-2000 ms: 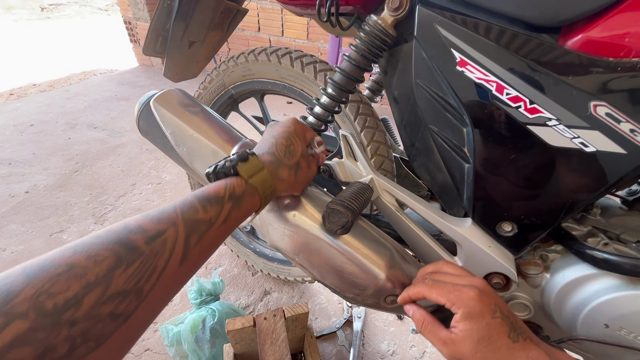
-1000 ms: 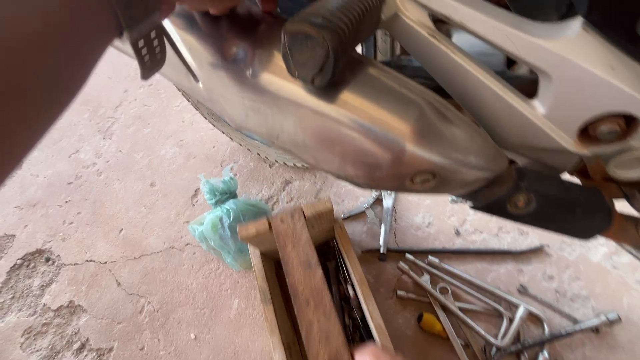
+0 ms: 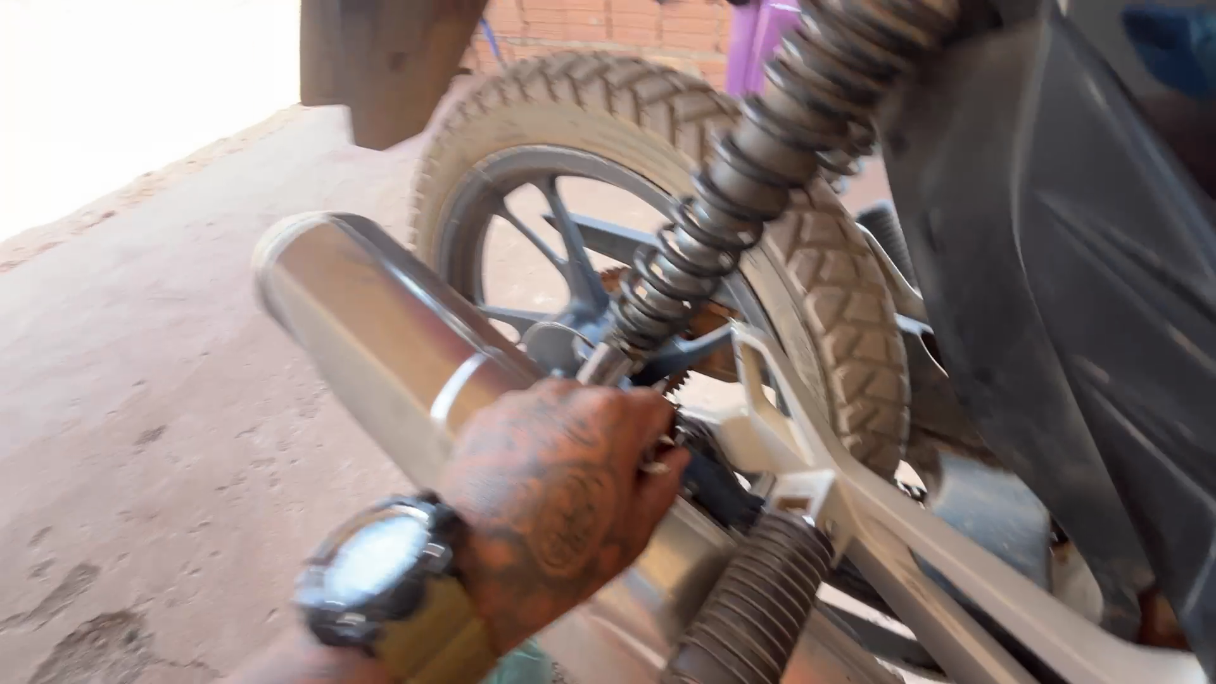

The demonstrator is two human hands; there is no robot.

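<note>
My left hand (image 3: 570, 475), with a wristwatch (image 3: 375, 565) on its wrist, reaches over the motorcycle's exhaust muffler (image 3: 380, 323). Its fingers are bent at the lower end of the coil-spring shock absorber (image 3: 731, 180); something small and metallic shows between thumb and fingers, but I cannot tell what it is. Behind them stands the rear wheel with its knobby tire (image 3: 836, 323). A ribbed rubber footpeg (image 3: 755, 598) lies just right of the hand, by the pale metal frame bracket (image 3: 883, 513). My right hand is out of view.
A dark rear mudguard (image 3: 389, 66) hangs at the upper left. Black side bodywork (image 3: 1026, 237) fills the right side. The concrete floor (image 3: 190, 427) runs along the left, and a brick wall (image 3: 589, 28) stands behind. Part of a green plastic bag (image 3: 521, 665) shows at the bottom edge.
The view has swung from the tools and wooden box on the floor back up to the rear wheel. My right hand, at the muffler's front end two seconds ago, is out of view.
</note>
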